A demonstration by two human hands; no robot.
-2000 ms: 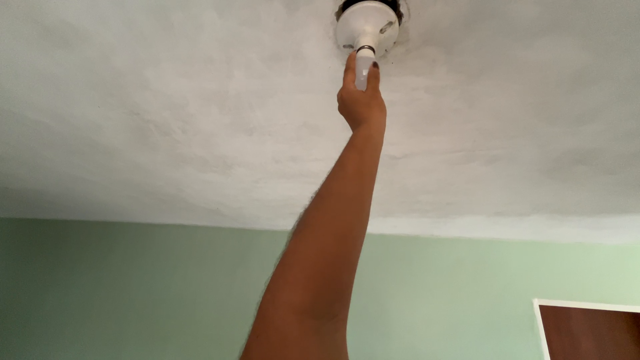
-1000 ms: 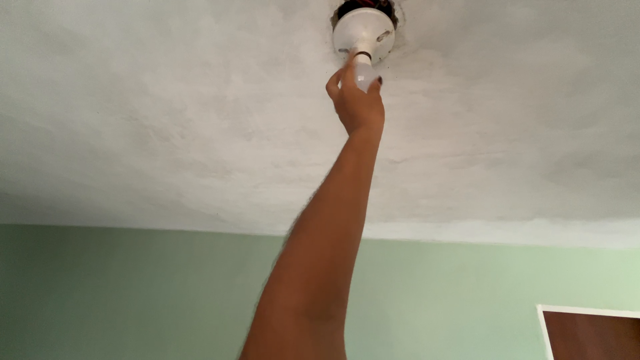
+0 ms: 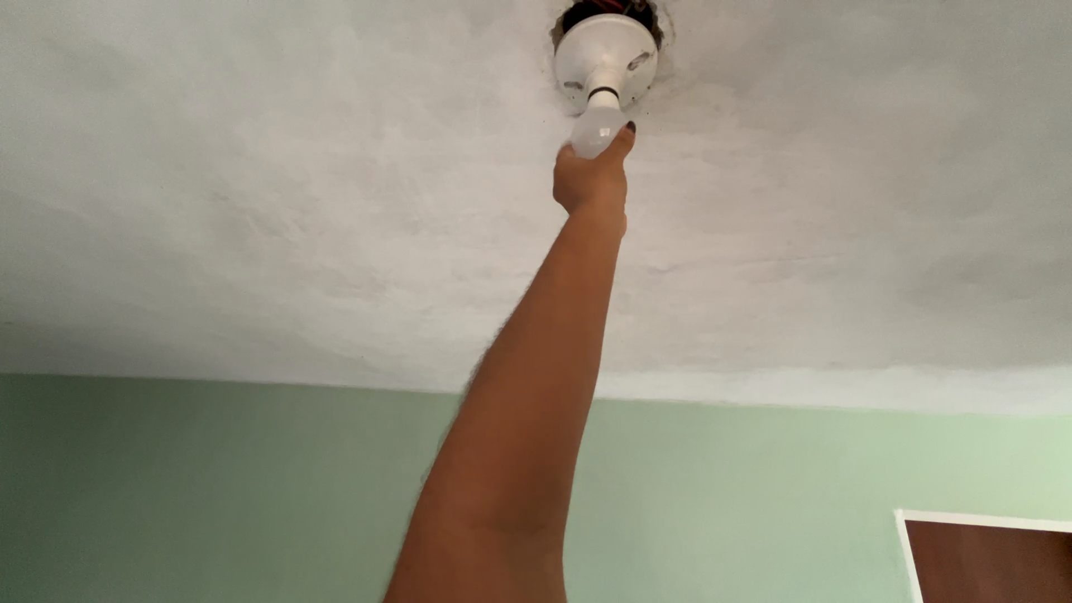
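Note:
My left hand [image 3: 591, 174] is raised overhead at the upper middle, holding a white light bulb [image 3: 596, 132] by its rounded end. The thumb, with a dark nail, lies along the bulb's right side; most of the other fingers are hidden. Above the hand, the bulb's neck meets a round white ceiling lamp holder [image 3: 605, 52], and a dark ring shows at the joint. Two slots are visible in the lamp holder's face. My right hand is not in view.
Behind the lamp holder, a rough-edged hole in the grey-white plaster ceiling [image 3: 335, 193] shows reddish wires [image 3: 615, 6]. A pale green wall [image 3: 737, 477] runs below. At the lower right stands a brown panel [image 3: 988, 561] in a white frame.
My left hand's fingers have shifted around the bulb between frames. Its grip is now lower, with more of the bulb showing above the hand.

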